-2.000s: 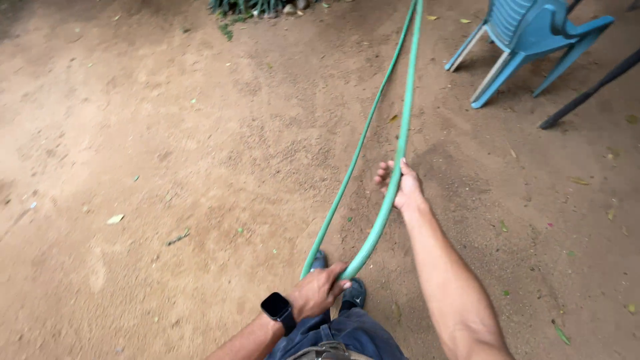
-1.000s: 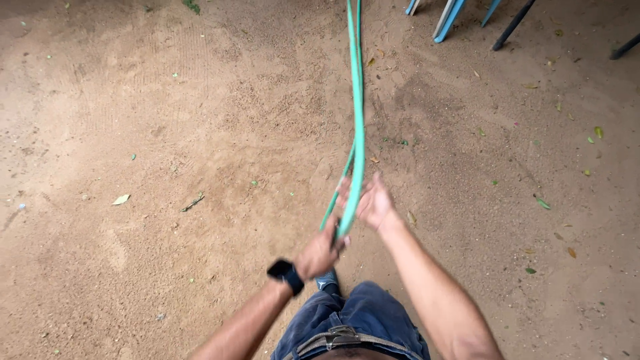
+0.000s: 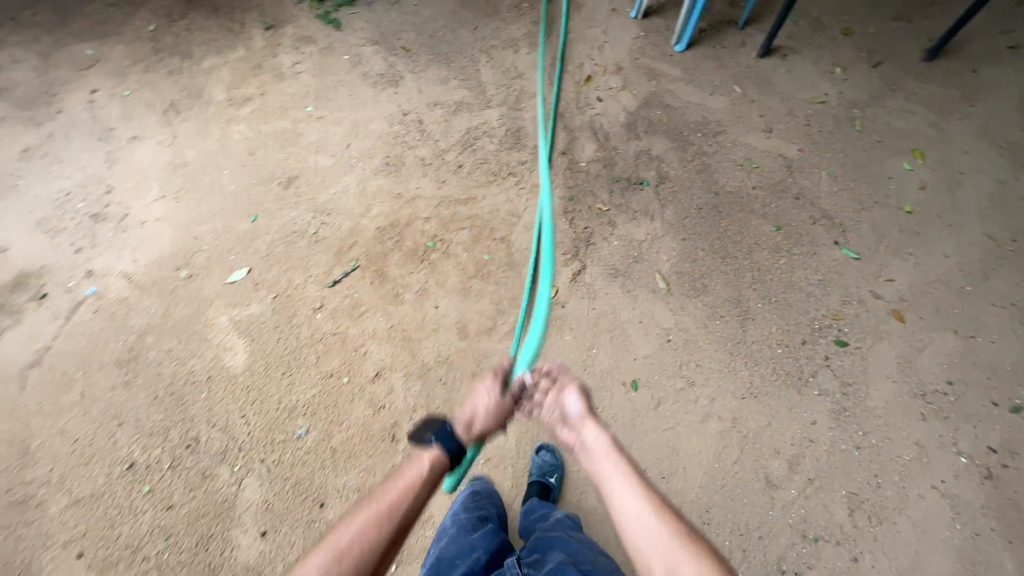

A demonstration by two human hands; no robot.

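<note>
A green garden hose (image 3: 546,240) runs down the middle of the head view as two strands that cross near the top. My left hand (image 3: 486,404), with a black watch on its wrist, is closed around the hose, and a bend of it shows below that hand. Close against its fingers is my right hand (image 3: 558,400), palm turned up and fingers partly curled beside the hose. Both hands are blurred, and whether the right fingers touch the hose cannot be told.
Bare brown soil (image 3: 360,200) with scattered leaves lies all around. Blue chair legs (image 3: 690,24) and dark poles (image 3: 776,28) stand at the top right. My sandalled foot (image 3: 546,472) is below my hands, and a green plant (image 3: 328,12) is at the top edge.
My right hand was farther up the hose two seconds ago and is now beside my left hand. The hose strands, apart before, now cross. The view has tipped downward.
</note>
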